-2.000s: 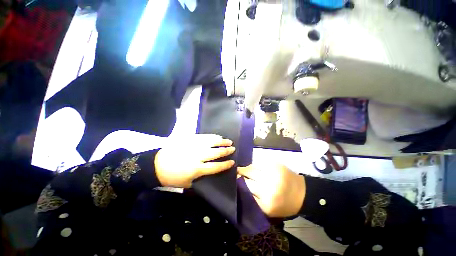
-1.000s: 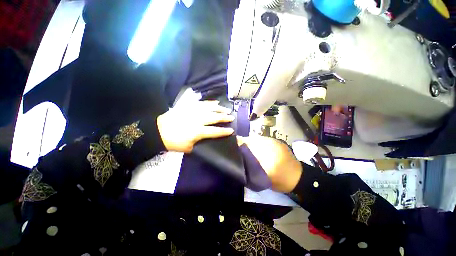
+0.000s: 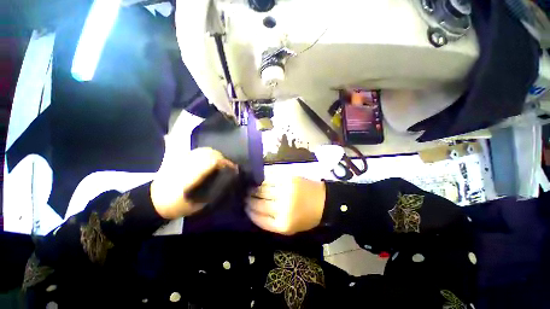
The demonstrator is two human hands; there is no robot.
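Note:
A black-grey strip (image 3: 224, 143) with a purple cloth edge (image 3: 254, 151) lies under the needle area (image 3: 242, 111) of the cream-white sewing machine (image 3: 338, 48). My left hand (image 3: 186, 184) is closed on the strip's folded-up near part, left of the purple edge. My right hand (image 3: 285, 204) holds the purple cloth's near end at its right side, fingers curled, a little nearer to me than the needle. My fingertips are partly hidden in the cloth.
Scissors (image 3: 353, 164) and a smartphone (image 3: 362, 117) lie under the machine arm. A dark cloth piece (image 3: 500, 66) hangs over the arm's right. Large dark cut pieces (image 3: 102, 124) lie left, under a bright lamp (image 3: 96, 39). A white piece (image 3: 329, 156) touches the scissors.
The view has shifted right, showing the hanging cloth. My left hand has gone from lying flat on the strip near the needle to gripping its folded part nearer me. My right hand's fingers are now curled on the cloth.

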